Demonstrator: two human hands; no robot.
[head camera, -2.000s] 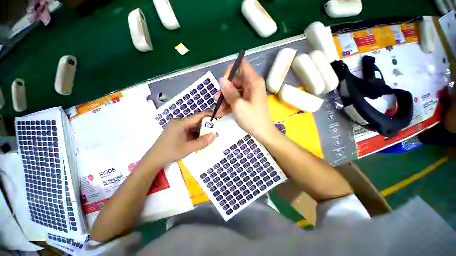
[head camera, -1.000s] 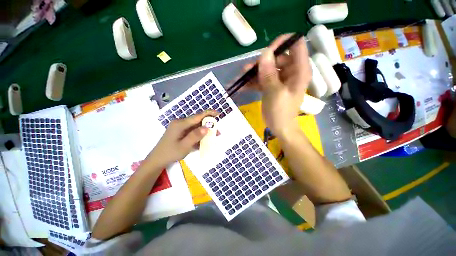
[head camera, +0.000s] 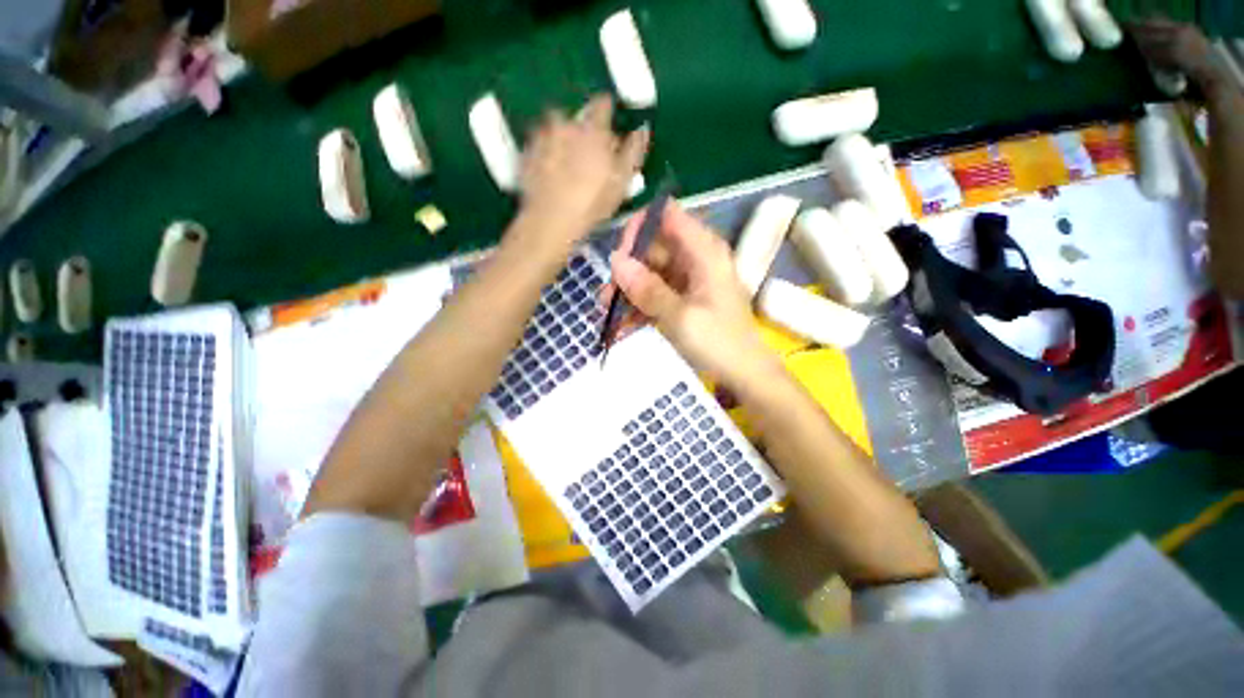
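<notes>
My right hand (head camera: 689, 280) holds the black tweezers (head camera: 634, 266), tip down over the label sheet (head camera: 607, 409). The sheet has dark labels at both ends and a bare white band between. It lies on a yellow sheet (head camera: 825, 389). My left hand (head camera: 580, 171) is blurred and reaches over the belt's near edge. A bit of a white housing (head camera: 634, 181) shows by its fingers; whether the hand grips it cannot be told. Several white housings (head camera: 832, 252) lie together right of my right hand.
Housings (head camera: 400, 130) lie scattered on the green belt (head camera: 287, 205). A spare label stack (head camera: 167, 464) is at left. A black strap (head camera: 1016, 321) lies on printed sheets (head camera: 1132, 246) at right. Another person's arm (head camera: 1218, 164) reaches in at the far right. A brown box (head camera: 975, 525) is below the ledge.
My left hand has moved from the label sheet up to the belt; the housing it held is gone from over the sheet. My right hand has come back left with the tweezers, now pointing down.
</notes>
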